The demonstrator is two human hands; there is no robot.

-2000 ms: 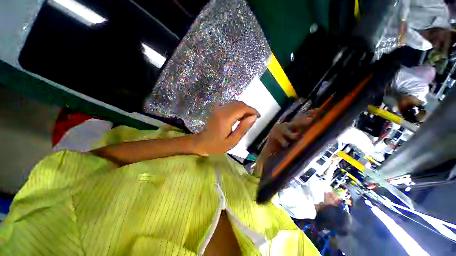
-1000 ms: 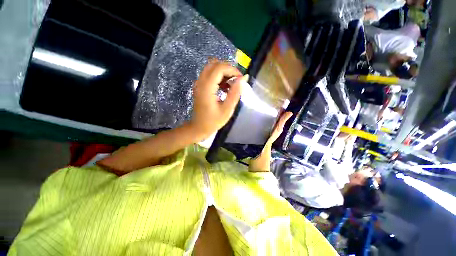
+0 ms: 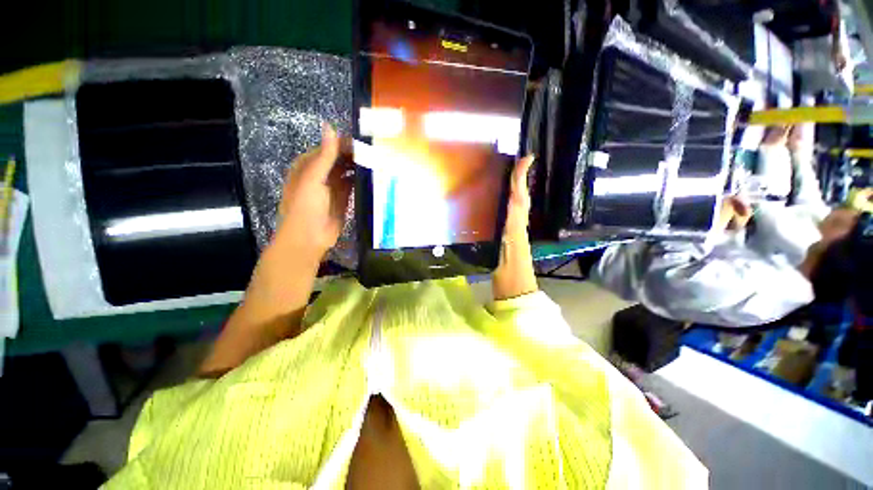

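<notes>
A black tablet [image 3: 442, 144] is held upright in front of my chest. Its lit screen shows an orange and white picture, with small icons and a round button in the dark strip at the bottom. My left hand [image 3: 311, 196] holds its left edge; the fingers are partly hidden behind it. My right hand [image 3: 517, 230] holds its lower right edge, with the thumb along the side and the other fingers hidden. A pale glint or strip crosses the tablet's left edge near my left thumb.
A dark tablet [image 3: 163, 187] lies on a white sheet [image 3: 57, 211] at left, beside silvery bubble wrap [image 3: 287, 96]. Wrapped black tablets [image 3: 637, 144] are stacked at right. A person in a grey smock [image 3: 708, 278] sits beyond. Papers [image 3: 11, 249] lie at the far left.
The tablet has turned from a slant to upright and now faces me. My left hand has gone from in front of the screen to its left edge. The view has turned.
</notes>
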